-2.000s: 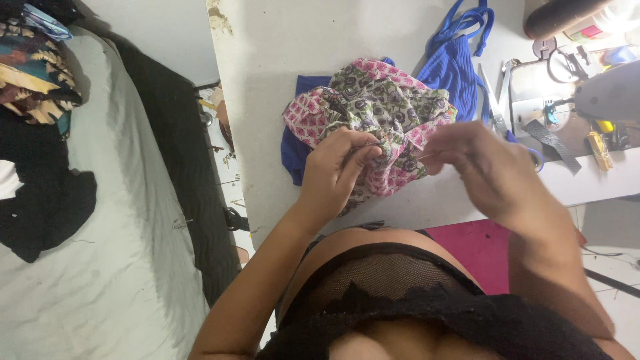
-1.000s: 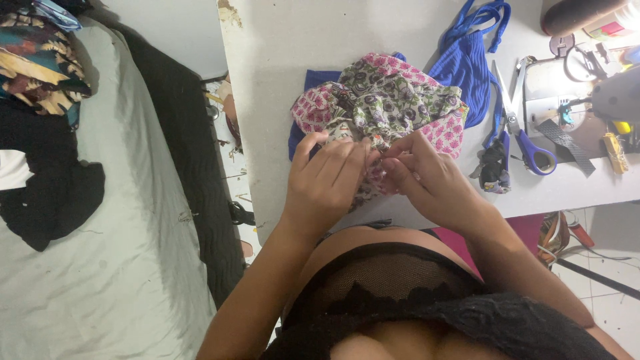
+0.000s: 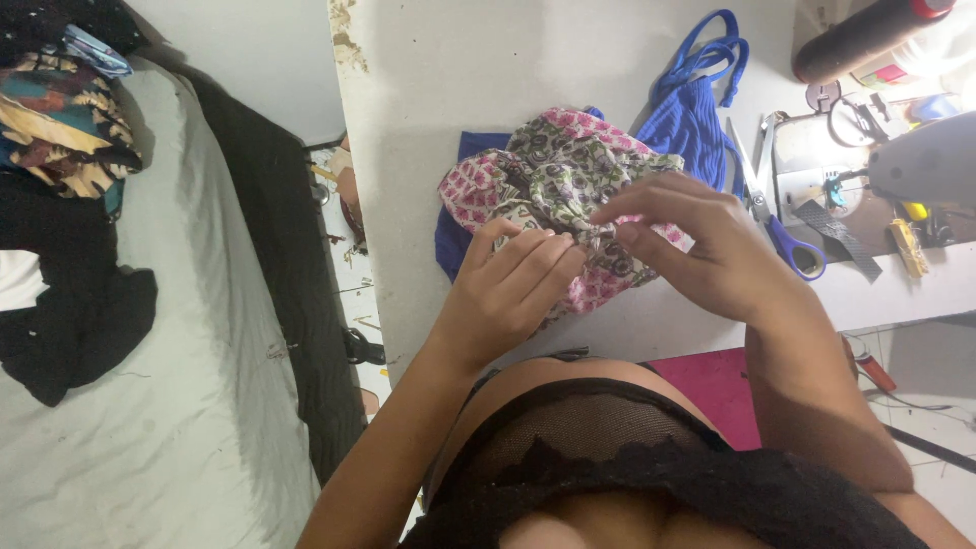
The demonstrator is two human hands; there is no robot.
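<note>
A crumpled pink, white and green patterned fabric (image 3: 583,171) lies on the white table, partly over a blue cloth (image 3: 450,240). My left hand (image 3: 518,286) grips the patterned fabric at its near side, with fingers curled over it. My right hand (image 3: 686,236) is just to the right, above the same fabric, thumb and forefinger close to each other; whether something thin is between them is too small to tell. Scissors with blue handles (image 3: 789,248) rest partly open to the right of the fabric. Behind them lies a blue ribbed garment with straps (image 3: 686,126).
A sewing machine (image 3: 926,160) with its lamp lit stands at the right, a dark strap (image 3: 839,236) and a yellow object (image 3: 907,248) near it. A dark cylinder (image 3: 869,42) lies behind. At the left, clothes (image 3: 69,305) lie on a pale-covered bed (image 3: 206,305).
My right hand came in beside my left at the fabric one second ago, from farther right before that; now it has drawn slightly apart from it. My left hand stays on the fabric.
</note>
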